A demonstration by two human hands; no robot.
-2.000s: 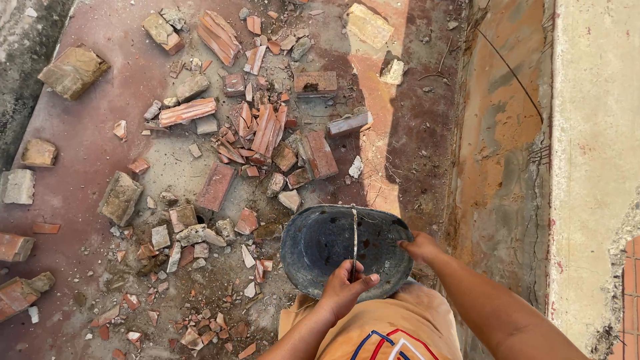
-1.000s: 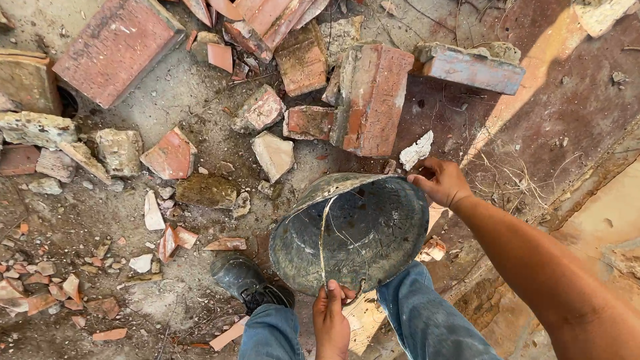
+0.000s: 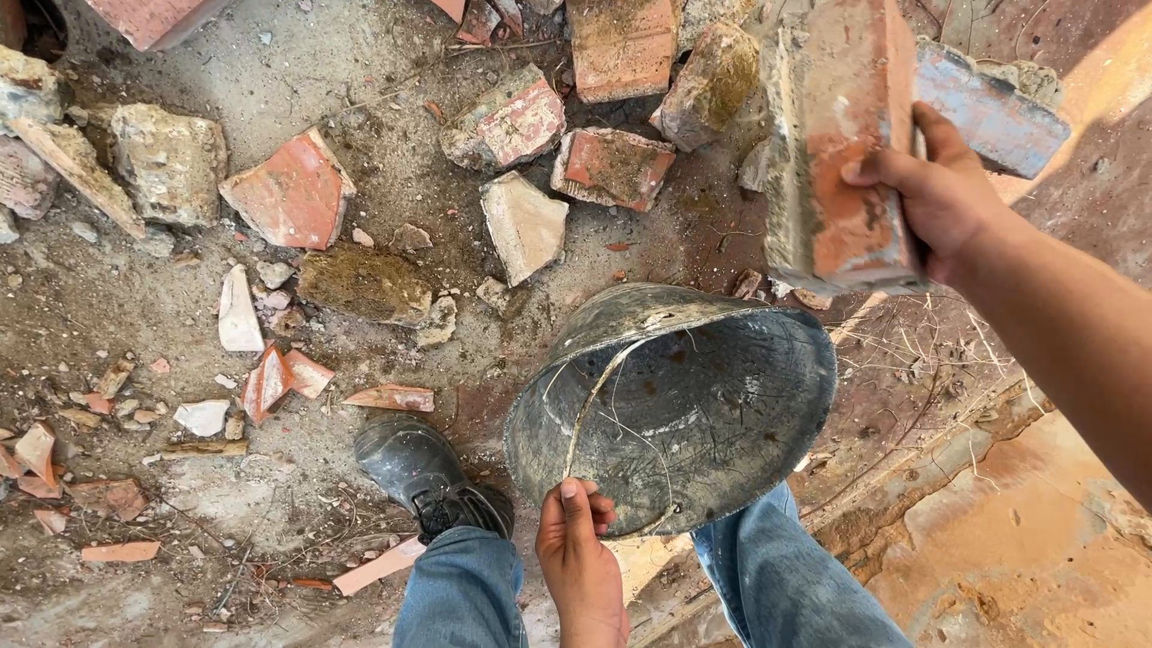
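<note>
A dark, worn rubber bucket (image 3: 720,405) hangs tilted between my legs, its mouth facing up and right, with no rubble visible inside. My left hand (image 3: 580,549) pinches its thin rope handle (image 3: 589,409) near the lower rim. Above and right of the bucket, my right hand (image 3: 936,193) grips the right side of a large red brick piece (image 3: 837,135) with mortar along its left side. My thumb lies on the brick's face; the fingers at its far side are partly hidden.
Mortar-covered brick chunks (image 3: 621,54) and a cream fragment (image 3: 525,225) lie above the bucket. A grey-blue faced block (image 3: 985,112) is beyond my right hand. Red shards (image 3: 267,382) and a brown chunk (image 3: 364,285) lie left, near my black boot (image 3: 423,468). A cracked ledge (image 3: 1017,531) runs lower right.
My right hand has left the bucket's rim and taken hold of the large brick piece. My left hand has stayed on the rope handle. The view has moved closer to the rubble since two seconds ago.
</note>
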